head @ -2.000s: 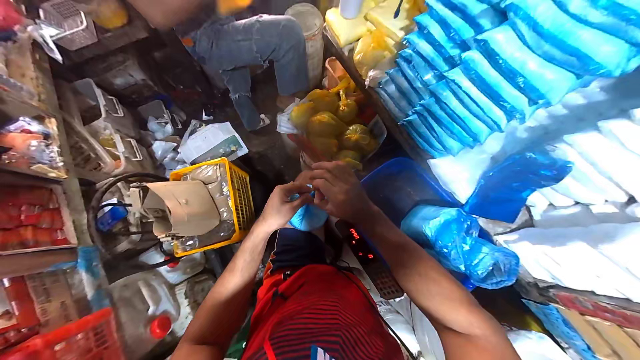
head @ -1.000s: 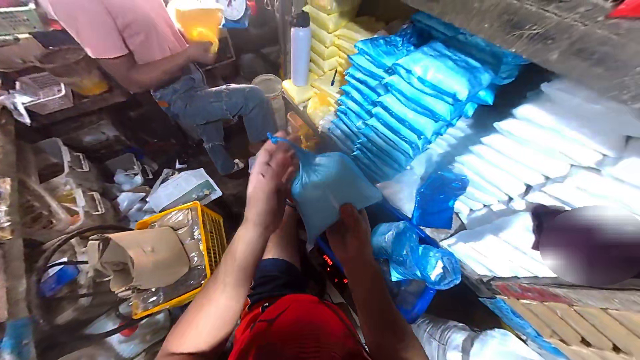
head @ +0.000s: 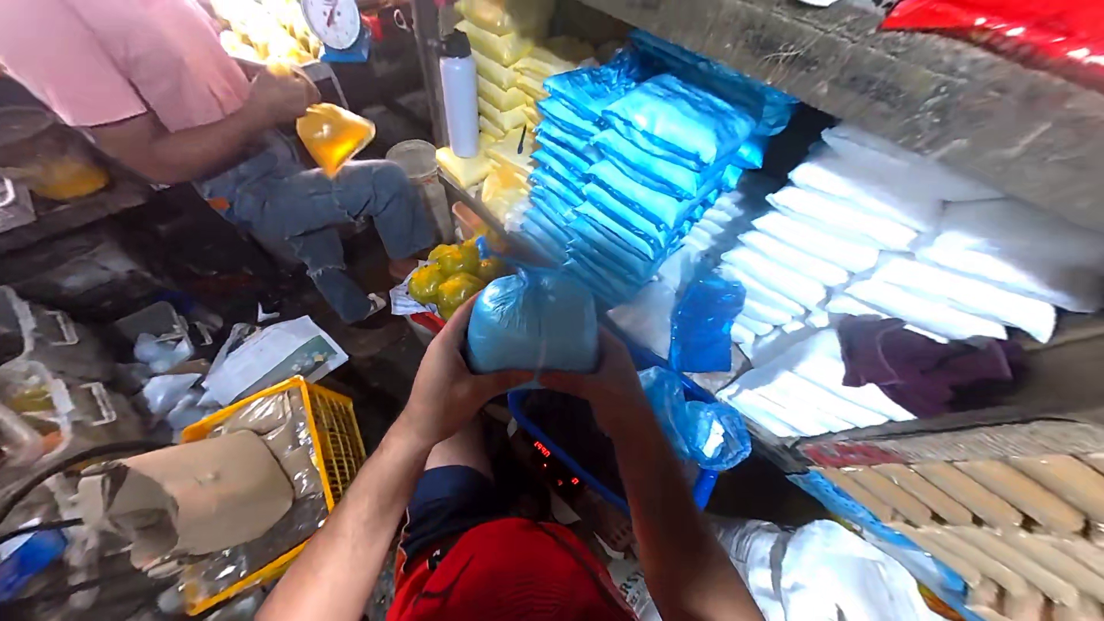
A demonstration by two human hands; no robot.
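A filled light-blue plastic bag (head: 535, 323) is held upright between my two hands, in the middle of the head view. My left hand (head: 444, 379) grips its left side and underside. On the opposite side my right hand (head: 604, 371) presses on it, with the fingers partly hidden. Just behind the bag, several knotted bags of yellow-green contents (head: 453, 280) sit in a container. Below my hands, a blue plastic tub (head: 707, 487) holds crumpled blue plastic bags (head: 720, 435), and a red lit digital display (head: 556, 466) shows beside it.
Stacked blue packets (head: 664, 164) and white packets (head: 828, 241) lie ahead and right, under a wooden beam (head: 906, 95). A yellow crate (head: 336, 440) stands left. A seated person (head: 302, 198) holds an orange-yellow bag (head: 335, 138) near a dial scale (head: 336, 26). A white bottle (head: 459, 103) stands by yellow packets.
My hands have gone from the knotted top of the blue bag to its two sides. The seated person's yellow bag now hangs lower. The view has shifted toward the right-hand stacks.
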